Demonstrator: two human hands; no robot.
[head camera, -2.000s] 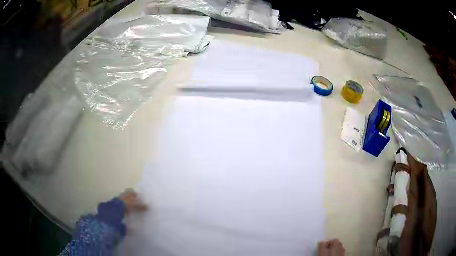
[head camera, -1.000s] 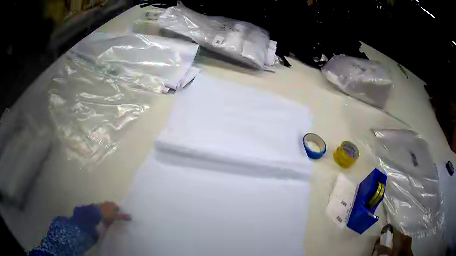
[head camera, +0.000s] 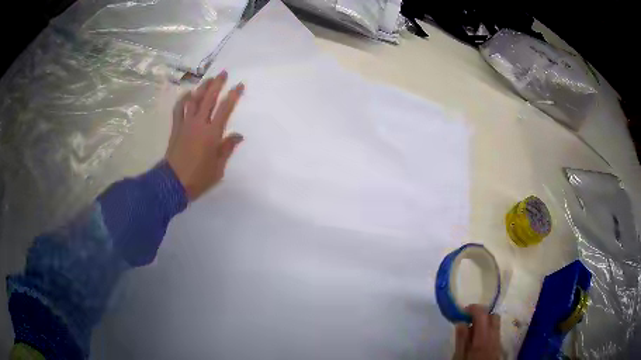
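Observation:
White tissue paper (head camera: 316, 246) lies in large sheets across the middle of the table. My left hand (head camera: 200, 137) is over its upper left part, fingers spread, holding nothing. My right hand (head camera: 479, 336) is at the bottom right, partly cut off by the lower edge. Its fingers are at the near rim of the blue tape roll (head camera: 444, 285), which looks tilted up; the fingers seem to grip it.
A yellow tape roll (head camera: 528, 221) and a blue tape dispenser (head camera: 555, 313) are at the right. Clear poly bags (head camera: 63, 119) lie at the left, another clear bag (head camera: 608, 211) at the far right. Filled bags (head camera: 545, 74) lie at the back.
My left hand has moved up and inward from the tissue's lower left edge and opened. My right hand has come to the blue tape roll. The view has shifted closer.

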